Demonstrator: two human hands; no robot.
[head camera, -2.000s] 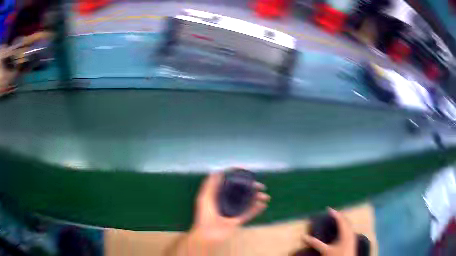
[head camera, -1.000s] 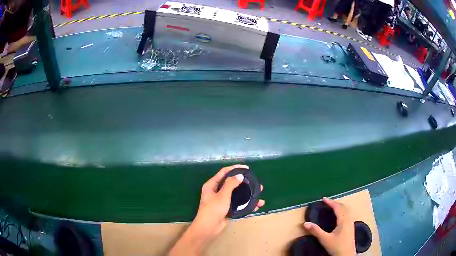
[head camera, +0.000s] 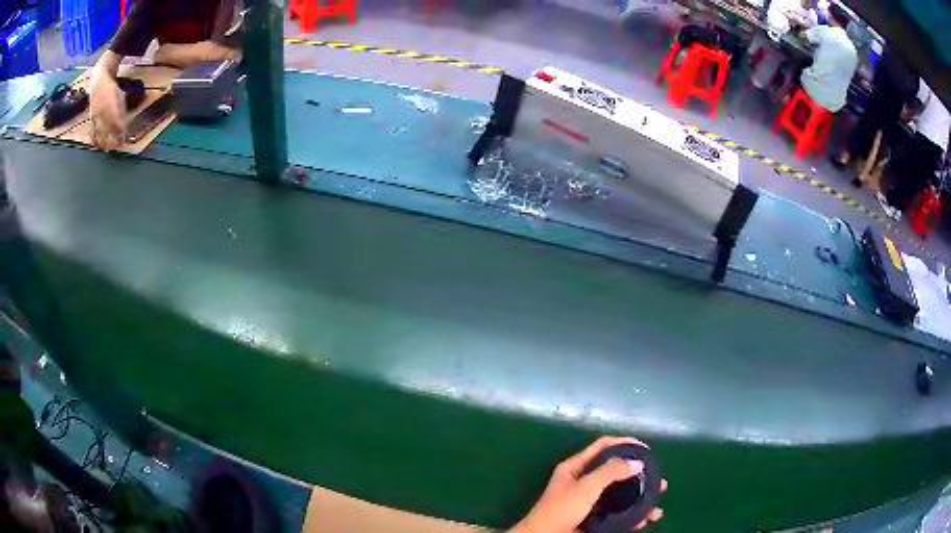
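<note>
My left hand (head camera: 586, 487) is at the bottom, right of centre, over the near edge of the green belt. It is closed around a round black ear cushion (head camera: 638, 498), with the thumb on the inner part of the ring and fingertips showing at its right side. What is inside the ring is hard to make out. My right hand is out of the picture. A strip of tan cardboard sheet (head camera: 360, 514) shows at the bottom edge.
The green conveyor belt (head camera: 438, 323) crosses the view, with a small black part (head camera: 924, 378) at far right. Beyond it stand an ionizing air blower (head camera: 626, 146), a black box (head camera: 888, 276) and a teal post (head camera: 267, 94). A person's hand (head camera: 107, 109) works at upper left. Cables lie at lower left.
The view has swung left, so my left hand and the cushion appear lower and further right. My right hand and the black parts near it have left the picture.
</note>
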